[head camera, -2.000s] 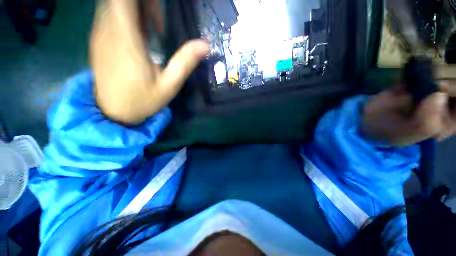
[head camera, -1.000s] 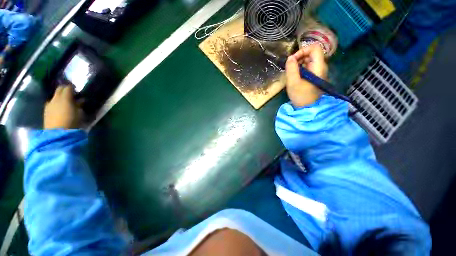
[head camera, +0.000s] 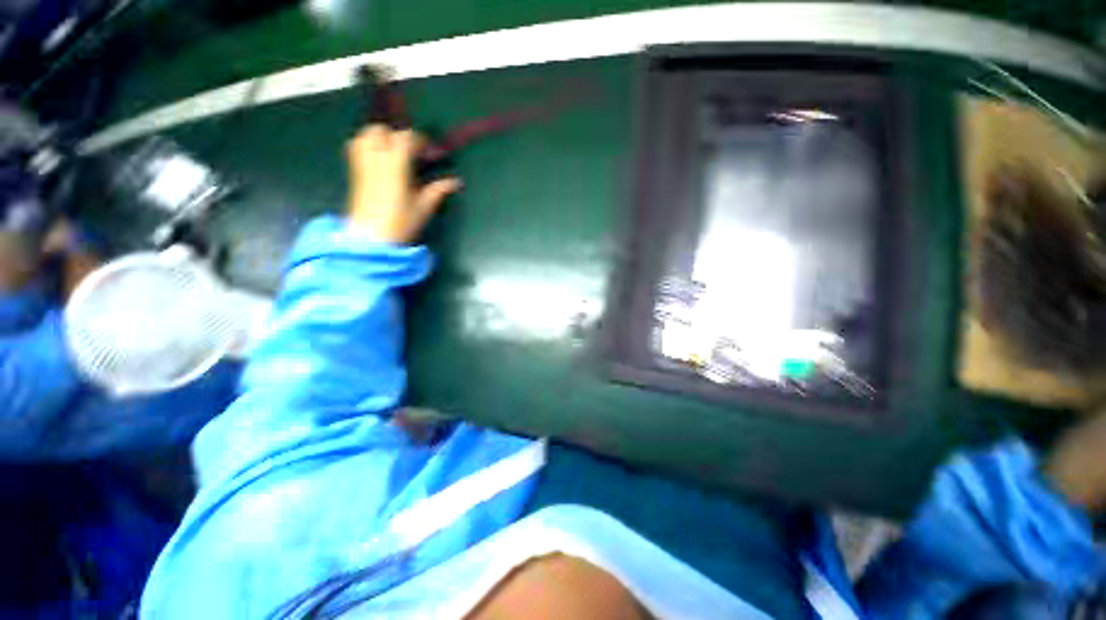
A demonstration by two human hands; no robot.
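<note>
A tablet with its back off (head camera: pixel 788 218) lies in a thick dark rectangular frame (head camera: pixel 627 242), right of centre; its circuit board strip is at the near edge. My left hand (head camera: pixel 386 182) is left of the frame, its fingertips at small dark parts (head camera: pixel 382 103) with blurred reddish-black leads (head camera: pixel 509 119) trailing right. Its thumb is spread; blur hides whether it grips anything. My right hand (head camera: pixel 1079 463) is cut off at the right edge, only a blurred part by the cuff showing; its fingers are hidden.
The scorched board (head camera: pixel 1031 254) lies right of the frame, with thin pale strands over it. A white strip (head camera: pixel 522 46) crosses the green bench behind. A white fan (head camera: pixel 152 321) stands left, near another person's blue sleeve (head camera: pixel 49 388).
The view has swung, and a framed tablet now lies in front of me. My left hand is off the dark framed item it touched. My right hand has passed mostly out of view.
</note>
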